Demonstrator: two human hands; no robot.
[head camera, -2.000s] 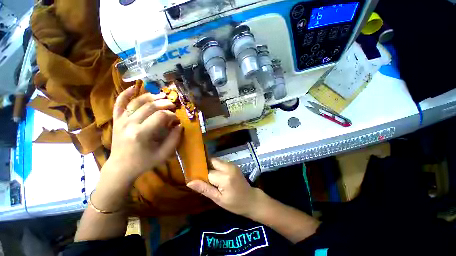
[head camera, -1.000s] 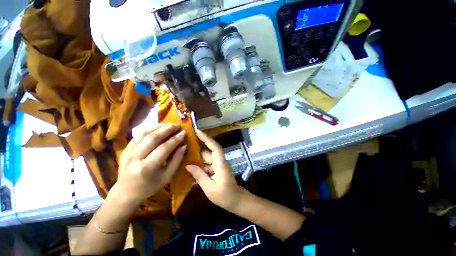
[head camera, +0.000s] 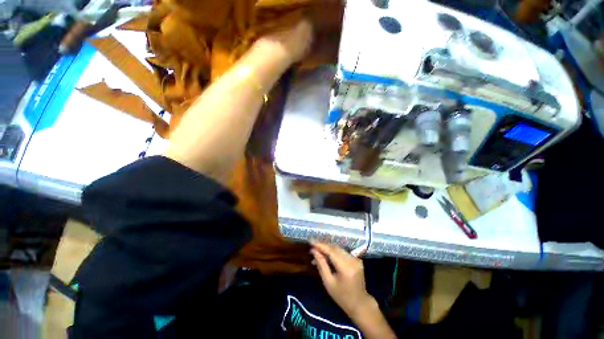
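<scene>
A large rust-brown cloth heap (head camera: 192, 40) lies left of the overlock machine (head camera: 397, 40) and hangs over the table's front edge. My left hand (head camera: 295, 41) reaches across to its far part; the fingers are hidden, so its grip cannot be told. My right hand (head camera: 341, 268) is at the table's front edge, bent fingertips by the right border of the hanging cloth; a hold on it cannot be made out. The presser foot area (head camera: 354, 136) has a small brown bit beside it, blurred. No strip shows below the foot.
Red and silver snips (head camera: 458, 217) and a small grey disc (head camera: 421, 212) lie right of the machine bed. A metal lever (head camera: 367, 235) stands at the front edge. A tan card (head camera: 467, 200) lies under paper. Loose brown strips (head camera: 126, 102) lie at left.
The view has swung left, so the machine sits further right. My left hand has left the strip at the foot and reached far into the heap. My right hand has moved down to the table edge.
</scene>
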